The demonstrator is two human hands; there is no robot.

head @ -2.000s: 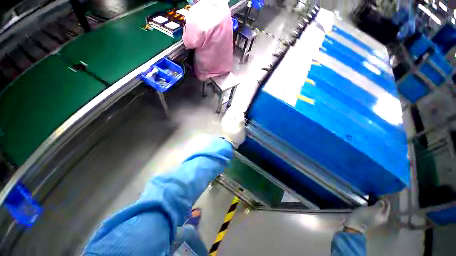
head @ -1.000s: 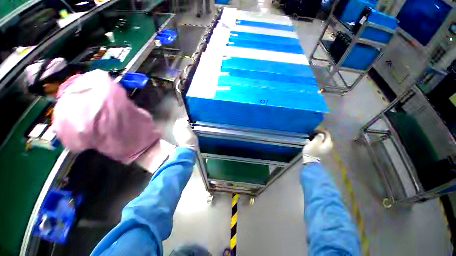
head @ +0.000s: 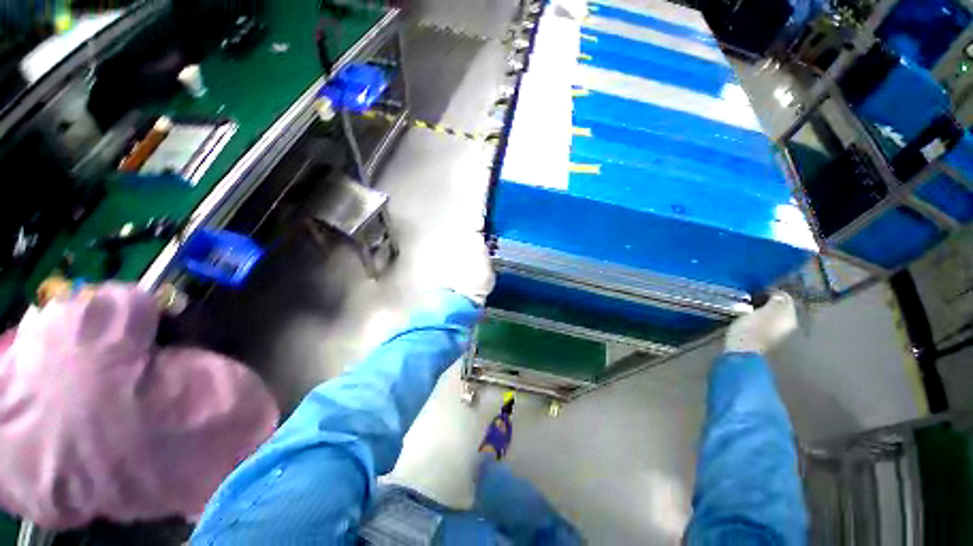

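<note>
A silver-framed trolley (head: 629, 282) stands in front of me, with a green lower shelf (head: 539, 349). Long module housings (head: 662, 181) with blue and white-silver tops lie side by side on it, with yellow tape tabs (head: 585, 169) on top and metal handles along their left ends. My left hand (head: 473, 279), in a white glove, is at the trolley's near left corner, closed on the frame. My right hand (head: 764, 323), also white-gloved, is closed at the near right corner. The fingers of both hands are partly hidden or blurred.
A person in a pink smock (head: 117, 405) is at the lower left beside the green-topped line (head: 277, 80). Blue parts bins (head: 222, 257) hang at its edge. A metal stool (head: 357, 208) stands left of the trolley. A rack with blue units (head: 891, 229) is at the right.
The trolley and both hands have shifted right in view since one second ago. The person in pink now appears lower left, and the stool beyond shows. Both hands stay at the trolley's corners.
</note>
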